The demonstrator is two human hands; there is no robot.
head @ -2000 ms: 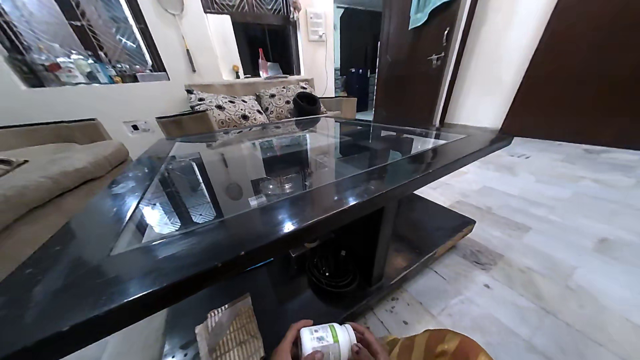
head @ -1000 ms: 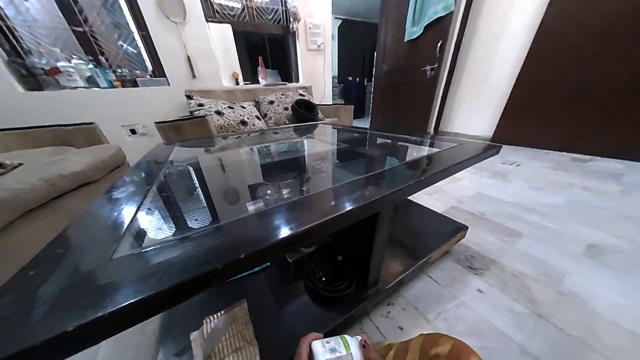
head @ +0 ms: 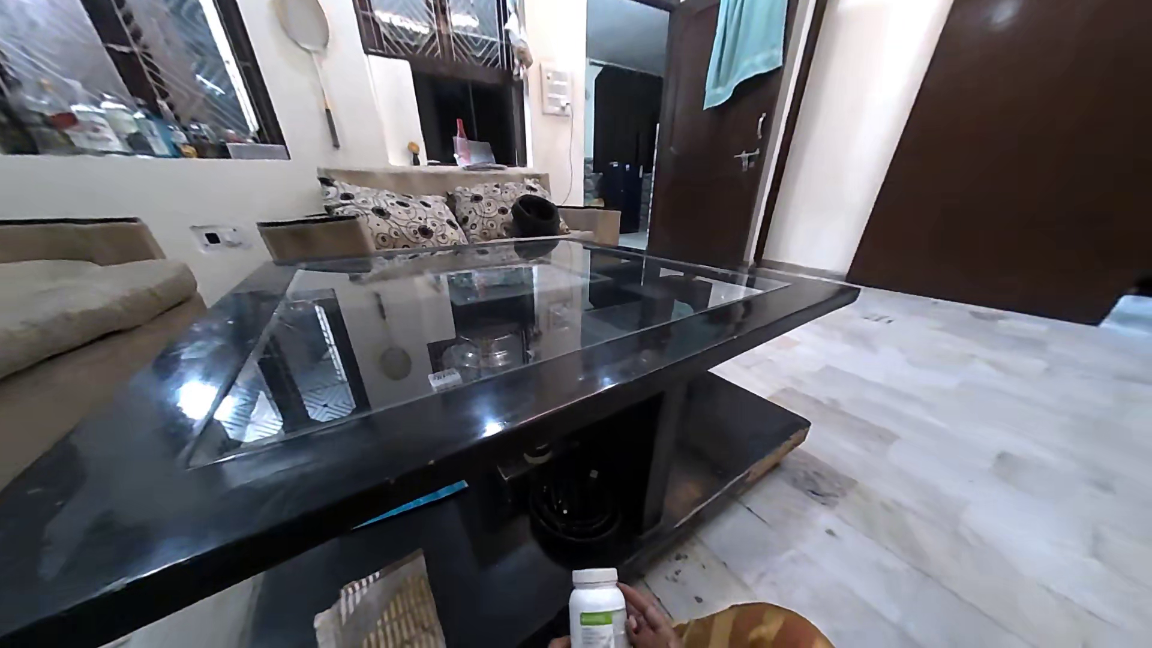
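Note:
A white plastic bottle (head: 597, 607) with a white screw cap and a green-banded label stands upright at the bottom centre, below the near edge of the glass-topped black table (head: 576, 382). My right hand (head: 650, 619) has its fingers against the bottle's right side. Of my left hand (head: 560, 642), only a fingertip shows at the lower left of the bottle; the rest is out of frame. A patterned yellow-brown cloth (head: 756, 627) lies just right of my right hand.
A striped woven item (head: 382, 607) is left of the bottle. The table's lower shelf (head: 738, 432) holds dark round objects (head: 576, 504). Beige sofas (head: 90, 297) with patterned cushions (head: 396, 211) stand at the left and back. Marble floor (head: 972, 450) extends right.
The bottle, tilted between both hands two seconds ago, is now upright with its cap at the top. Less of my left hand shows than then.

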